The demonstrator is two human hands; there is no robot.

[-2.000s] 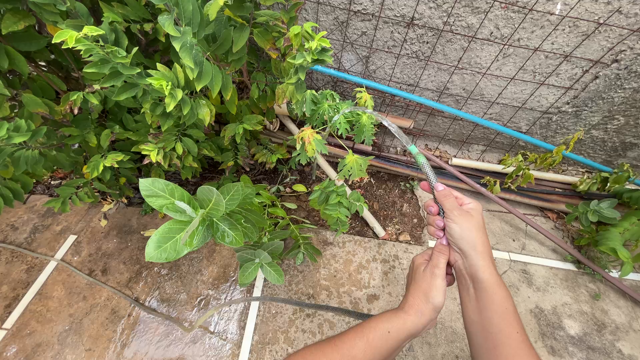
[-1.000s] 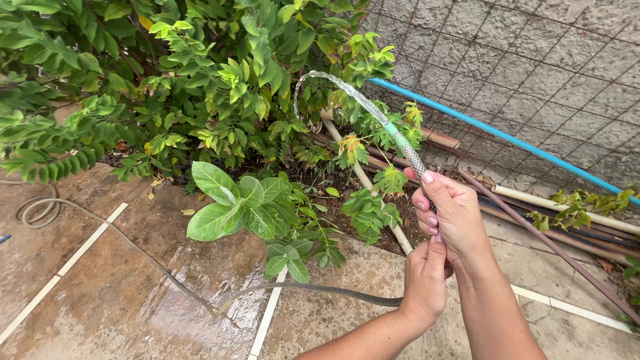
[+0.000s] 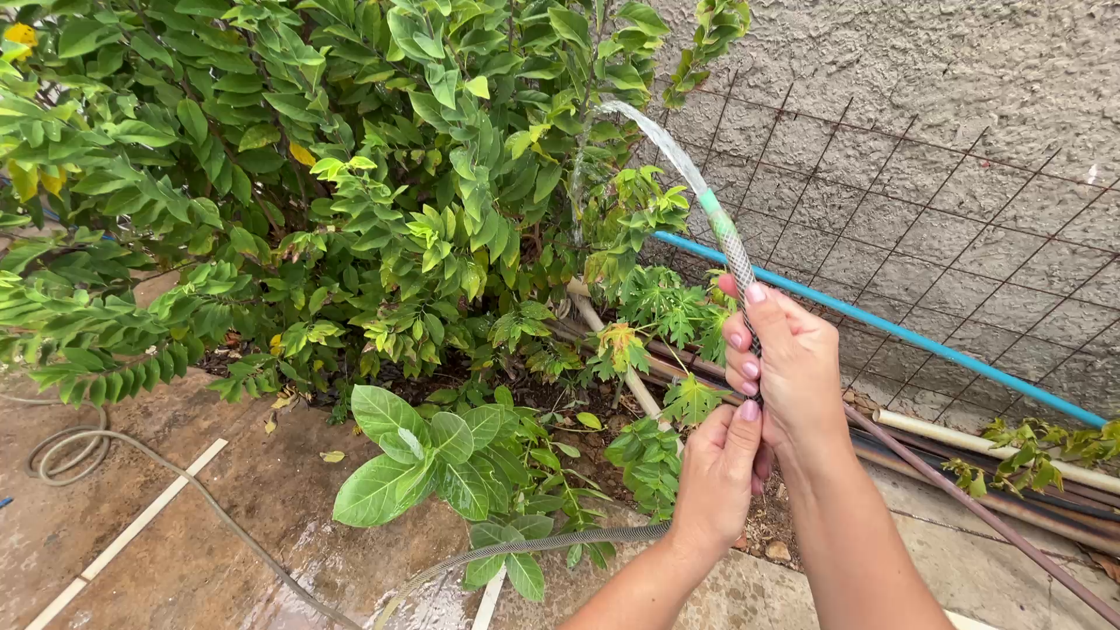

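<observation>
A braided garden hose [image 3: 738,258] with a green end points up and to the left. My right hand [image 3: 792,367] is wrapped around it below the green end. Just under it, my left hand [image 3: 722,472] grips the hose too, its thumb beside my right hand. Water [image 3: 656,138] arcs out of the hose end and falls in front of a leafy green bush [image 3: 472,192]. From my left hand the hose runs left across the paving. A broad-leaved plant [image 3: 420,455] grows low to the left of my hands.
Behind stands a rough wall [image 3: 962,70] with a rusty wire mesh [image 3: 875,219] and a blue pipe [image 3: 927,341] before it. Several pipes [image 3: 989,451] lie along its foot. Tan hose coils [image 3: 74,451] rest on wet paving [image 3: 262,507] at left.
The hose end has been raised and now points more steeply up. The water, low over the small leaves two seconds ago, now arcs higher before the bush. Both hands have kept their hold.
</observation>
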